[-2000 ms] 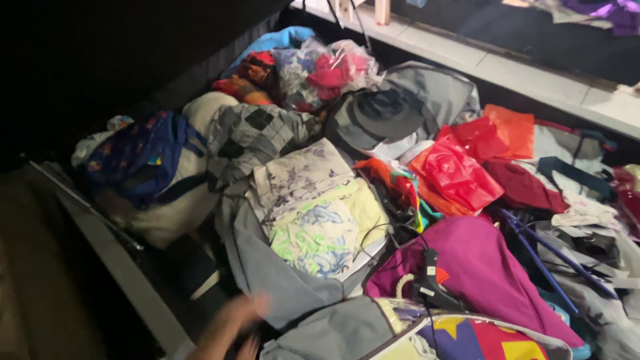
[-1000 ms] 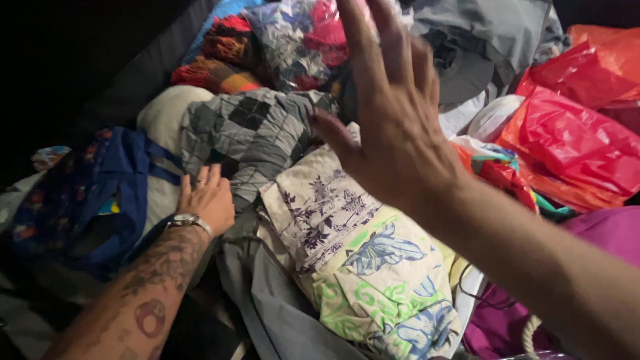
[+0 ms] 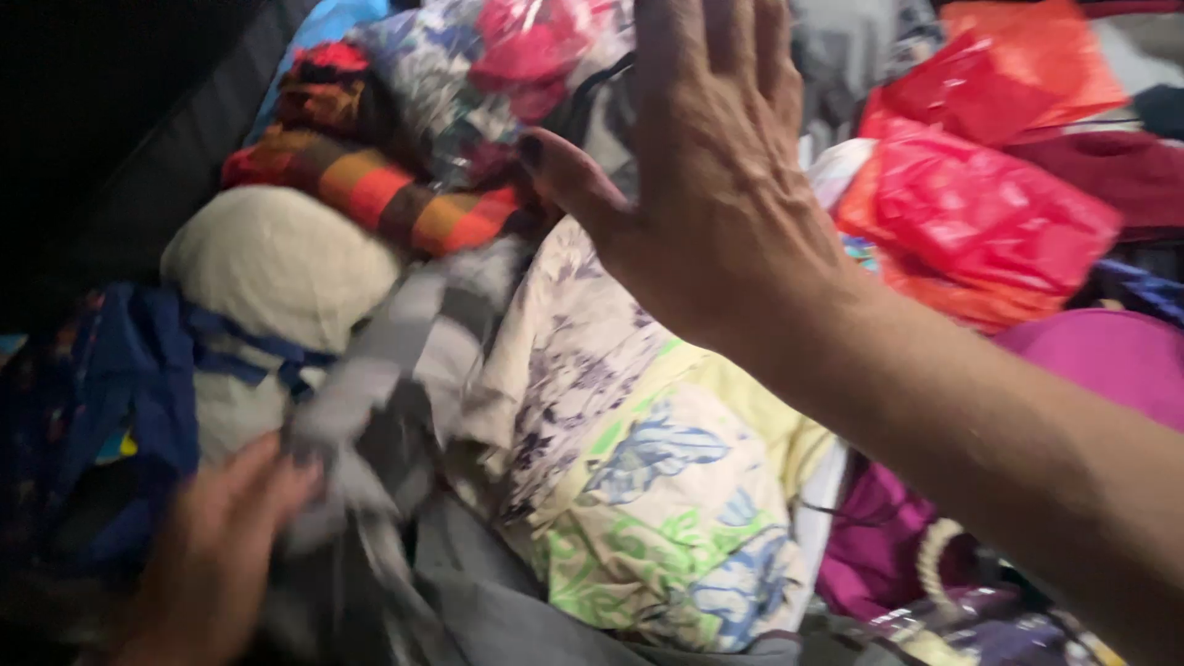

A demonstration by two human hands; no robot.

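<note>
My left hand (image 3: 222, 527), blurred, has its fingertips on the grey checked cloth (image 3: 398, 370) at the lower left and grips its edge. That cloth is stretched and blurred beside the cream rounded cloth bundle (image 3: 277, 268). My right hand (image 3: 721, 166) is raised with its palm turned away and holds nothing; its fingertips are cut off by the top edge. Below it lies a folded cream fabric with purple, green and blue print (image 3: 647, 481), on a grey fabric bag (image 3: 499, 601).
A dark blue patterned bag (image 3: 148, 398) lies at the left. Behind are an orange and brown checked cloth (image 3: 370, 185) and a clear plastic bag of fabrics (image 3: 444, 83). Red plastic bags (image 3: 990, 203) and a magenta cloth bag (image 3: 1101, 361) lie at the right.
My left hand has moved down and to the left in the view, pulling the grey checked cloth with it. More of the cream bundle shows. My right hand stays raised.
</note>
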